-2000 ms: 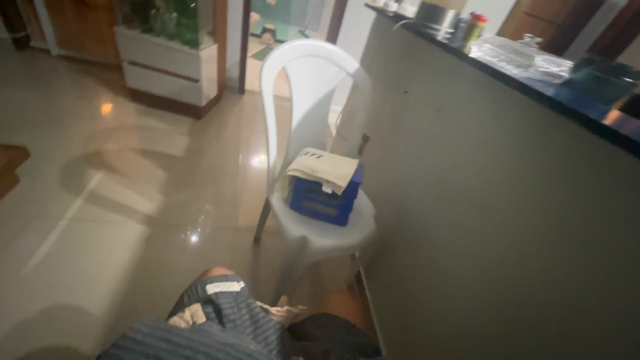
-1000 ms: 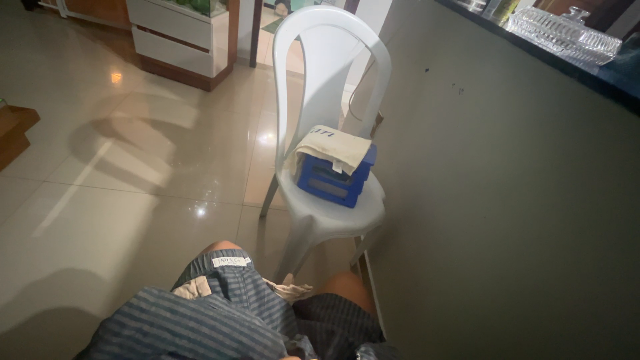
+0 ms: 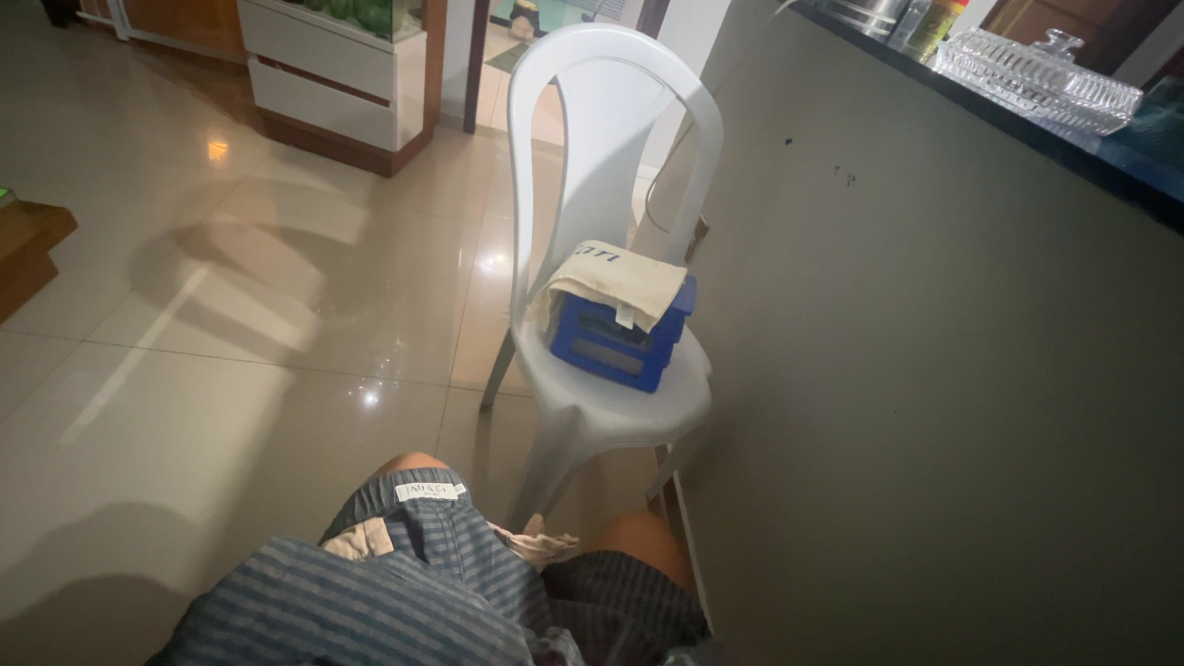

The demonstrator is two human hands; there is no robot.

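Observation:
Neither my left hand nor my right hand can be made out in the head view. Across my lap lies a blue-grey striped cloth garment [image 3: 351, 601] with a sewn label that bears writing. A crumpled beige piece of cloth [image 3: 541, 546] shows between my knees. In front of me stands a white plastic chair [image 3: 601, 129]. On its seat sits a blue plastic basket [image 3: 606, 361] with open slots, and a folded cream cloth [image 3: 624, 280] with dark lettering is draped over its top.
A grey wall [image 3: 925, 370] with a dark countertop rises close on the right, bearing a lidded clear glass dish [image 3: 1036, 83]. A white drawer cabinet [image 3: 324, 102] stands at the back left. A wooden edge [image 3: 28, 250] juts in at far left, above glossy floor tiles.
The view has shifted somewhat. The chair, basket and cream cloth keep their places relative to one another.

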